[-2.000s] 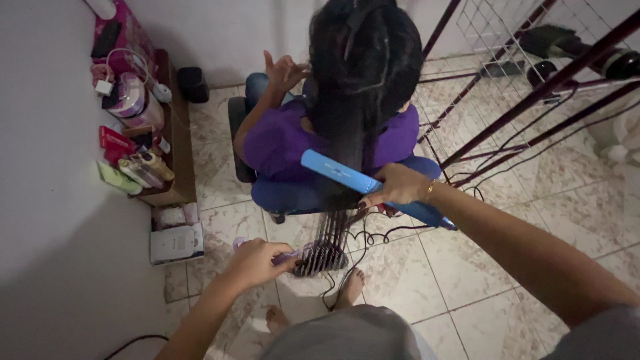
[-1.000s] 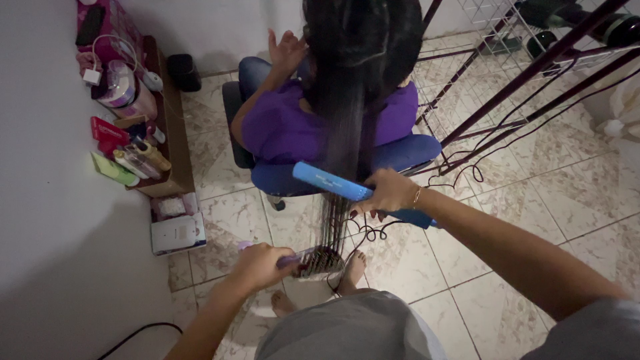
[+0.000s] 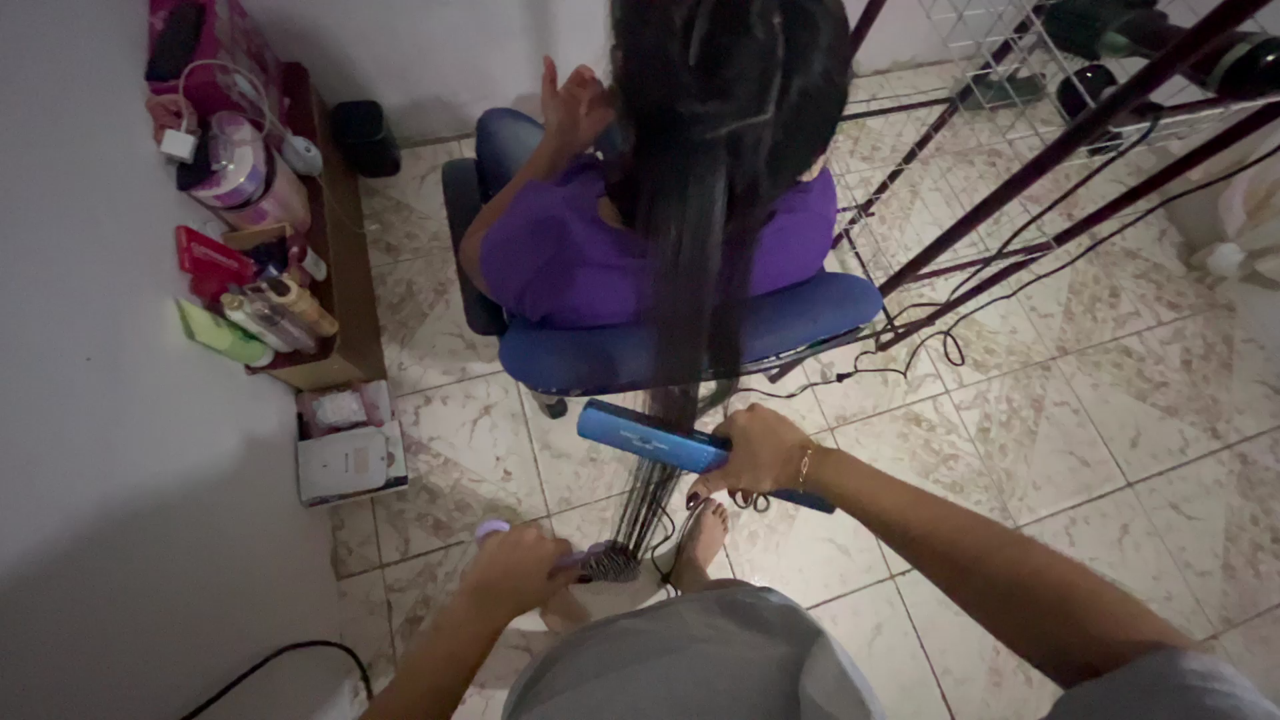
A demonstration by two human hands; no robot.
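Note:
A person in a purple top (image 3: 560, 255) sits on a blue office chair (image 3: 590, 350), back turned to me. Their long dark hair (image 3: 690, 250) hangs over the chair's backrest. My right hand (image 3: 765, 452) grips a blue hair straightener (image 3: 645, 437), whose plates lie across the lower part of the hanging lock. Below it, my left hand (image 3: 515, 570) holds the purple handle of a hairbrush (image 3: 610, 562), with its bristles at the thin ends of the hair. The straightener's inner plates are hidden.
Left, a cardboard box (image 3: 345, 290) holds bottles and tubes, beside a small white box (image 3: 350, 465). A dark bin (image 3: 366, 138) stands by the wall. Right are a dark red metal rack (image 3: 1010, 180) and a trailing power cord (image 3: 910, 370). My foot (image 3: 703, 540) is below.
The straightener in my right hand has moved down the lock, from near the chair's backrest to below it. My left hand still holds the brush at the hair ends.

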